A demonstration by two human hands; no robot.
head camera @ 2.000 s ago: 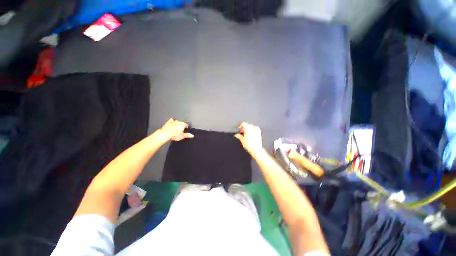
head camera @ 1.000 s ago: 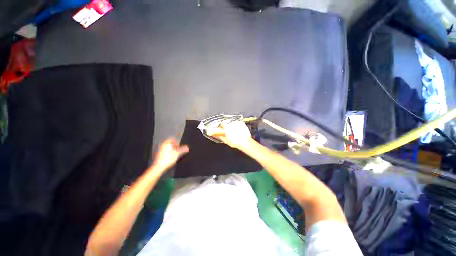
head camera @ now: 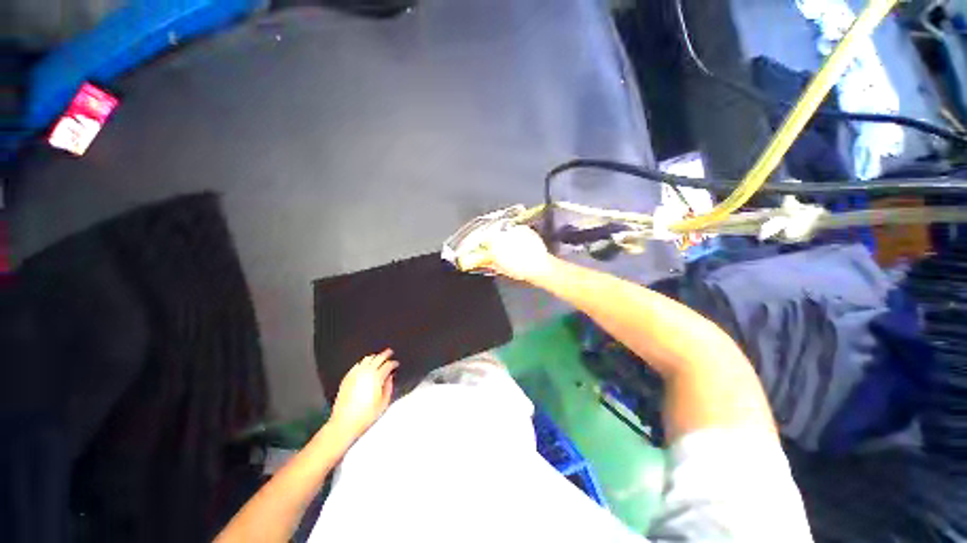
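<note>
A plain black garment [head camera: 408, 315] lies flat at the near edge of the dark grey padded table [head camera: 350, 127]. My right hand [head camera: 511, 252] is closed on the steam iron [head camera: 477, 230], at the garment's far right corner. The iron's pointed end faces left, and my hand hides part of it. My left hand [head camera: 366, 387] rests on the garment's near left part with fingers slightly apart, holding nothing that I can see.
A thick black stack [head camera: 159, 318] covers the table's left. A yellow hose [head camera: 790, 127] and black cable [head camera: 626, 168] run from the iron to the right. A pink-red card [head camera: 83, 119] lies far left beside a blue bar [head camera: 143, 48]. Grey and navy garments [head camera: 790, 308] are piled right.
First both hands held the garment's far edge. Then my right hand took hold of the iron, now at the far right corner. My left hand has moved onto the garment. The view has turned.
</note>
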